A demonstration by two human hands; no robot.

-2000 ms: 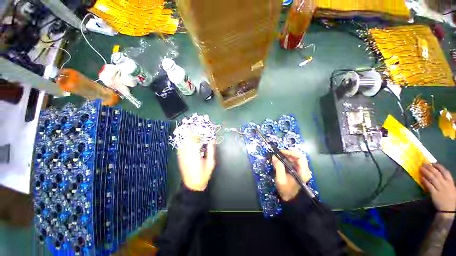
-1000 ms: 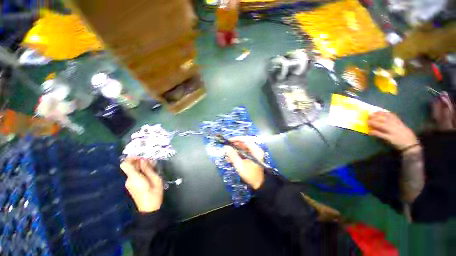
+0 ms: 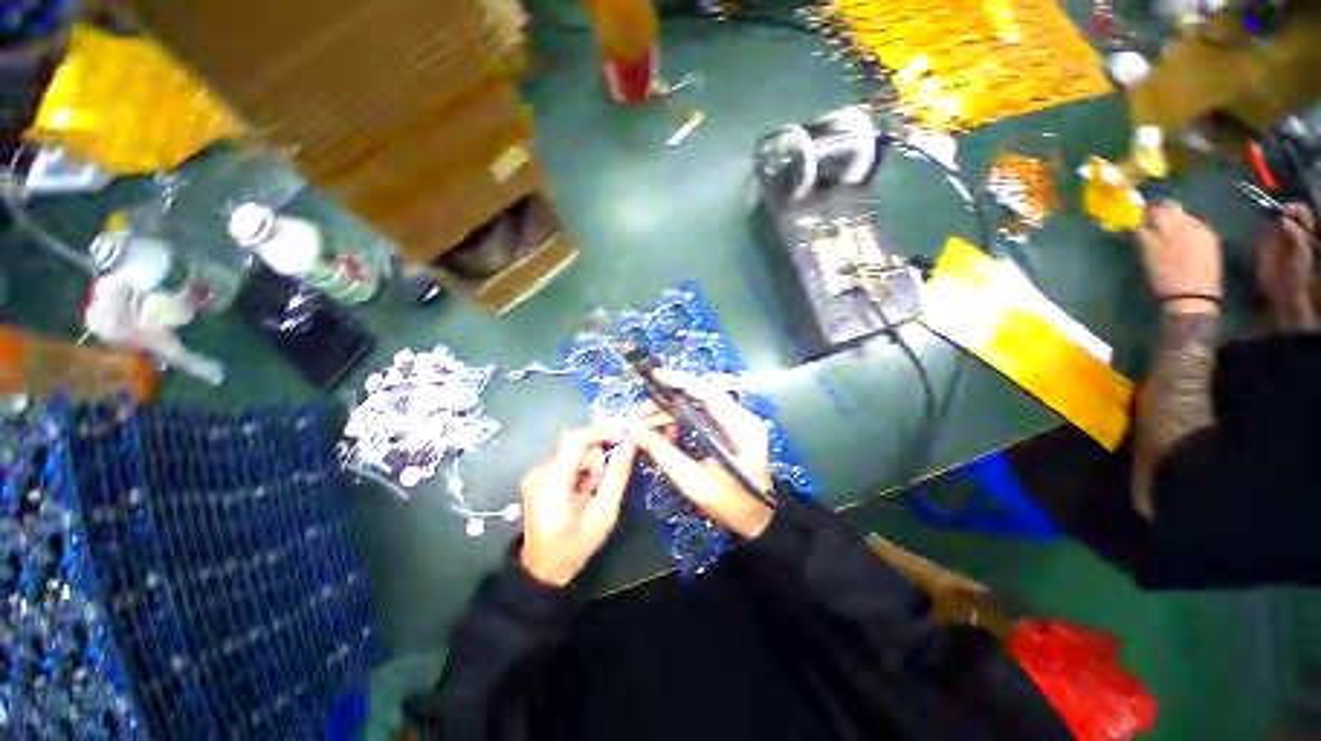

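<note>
The blue circuit board panel (image 3: 678,330) lies on the green bench in front of me, partly under my hands. My right hand (image 3: 720,460) holds the black soldering iron (image 3: 693,414) like a pencil over the panel, its tip end towards the panel's upper left. My left hand (image 3: 572,500) is at the panel's left edge, its fingertips pinched and close to my right fingertips. Anything between them is too small to tell. The tangled pile of white wired parts (image 3: 413,417) lies to the left, with a few strands trailing off it.
Soldering station (image 3: 848,268) with spools, right of the panel. Stacked blue panels (image 3: 217,565), lower left. Cardboard box (image 3: 391,145), bottles (image 3: 297,249) and black phone (image 3: 316,336), upper left. Yellow sheet (image 3: 1036,348) and another person's hands (image 3: 1182,253), right. Red bag (image 3: 1084,680), lower right.
The view has swung right. My left hand has moved from the white pile to the panel, beside my right hand. The other person's hand has moved off the yellow sheet.
</note>
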